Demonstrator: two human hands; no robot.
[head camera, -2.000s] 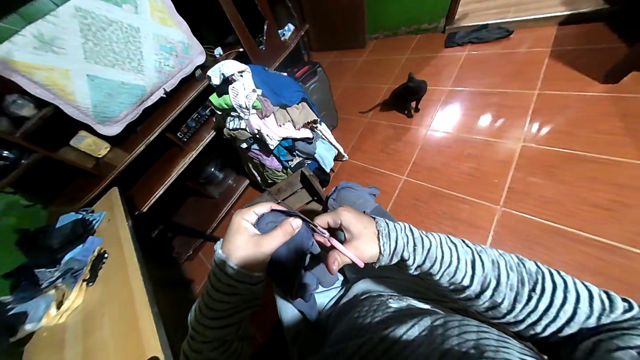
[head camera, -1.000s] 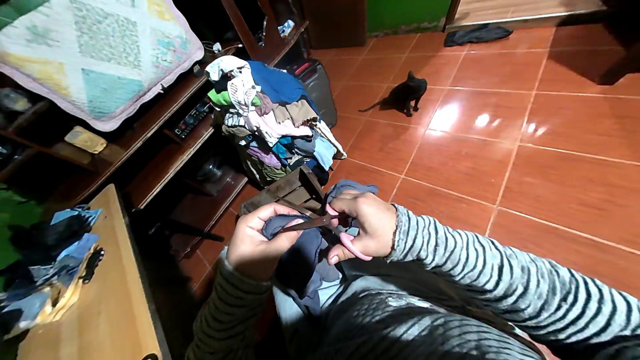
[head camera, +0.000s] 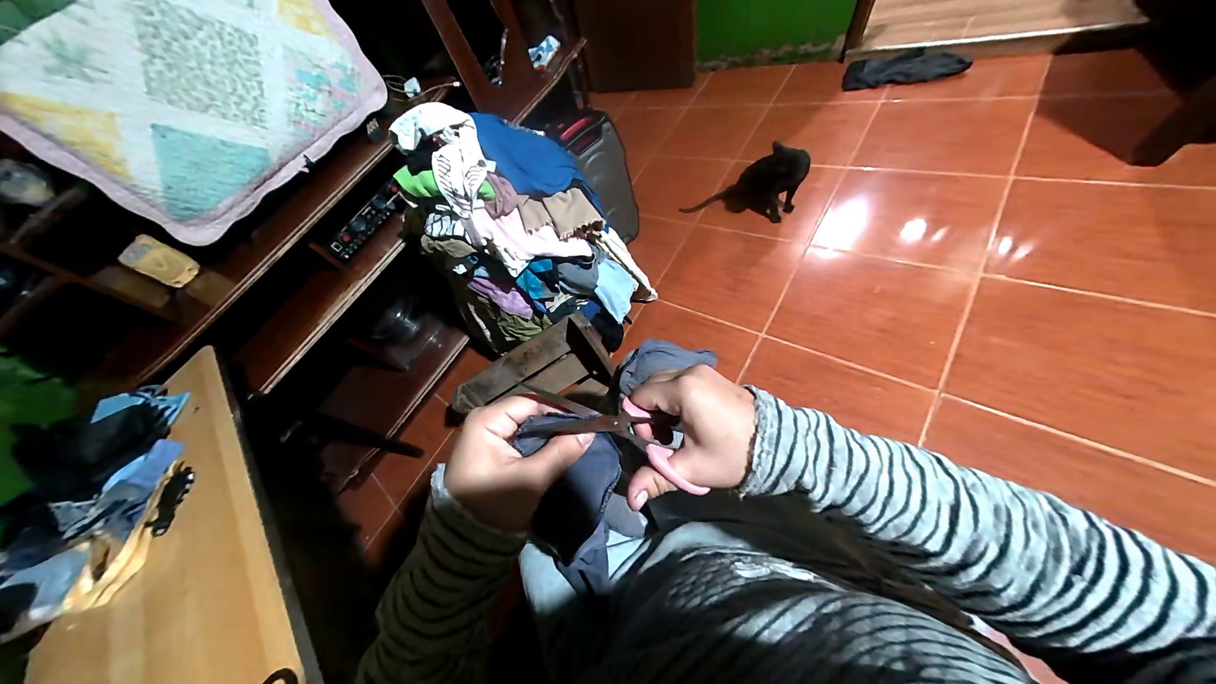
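Note:
My right hand (head camera: 698, 427) holds a pair of scissors (head camera: 616, 424) by its pink handles, with the blades parted and pointing left. Dark grey-blue cloth (head camera: 575, 494) is pinched between the thumb and fingers of my left hand (head camera: 508, 461), and it hangs down over my lap. The blades lie at the cloth's upper edge, close to my left fingertips. More grey cloth (head camera: 665, 361) shows just beyond my right hand. Whether the blades have cut into the cloth cannot be told.
A wooden table (head camera: 180, 560) with fabric scraps (head camera: 133, 465) stands at left. Beyond my hands are a wooden crate (head camera: 522, 366) and a tall heap of clothes (head camera: 532, 228) beside dark shelves (head camera: 332, 304). A black cat (head camera: 774, 180) sits on the tiled floor (head camera: 874, 313).
The scissors' blades, close together a second ago, are now parted. My right hand has turned a little around the handles, while my left hand keeps its pinch on the cloth.

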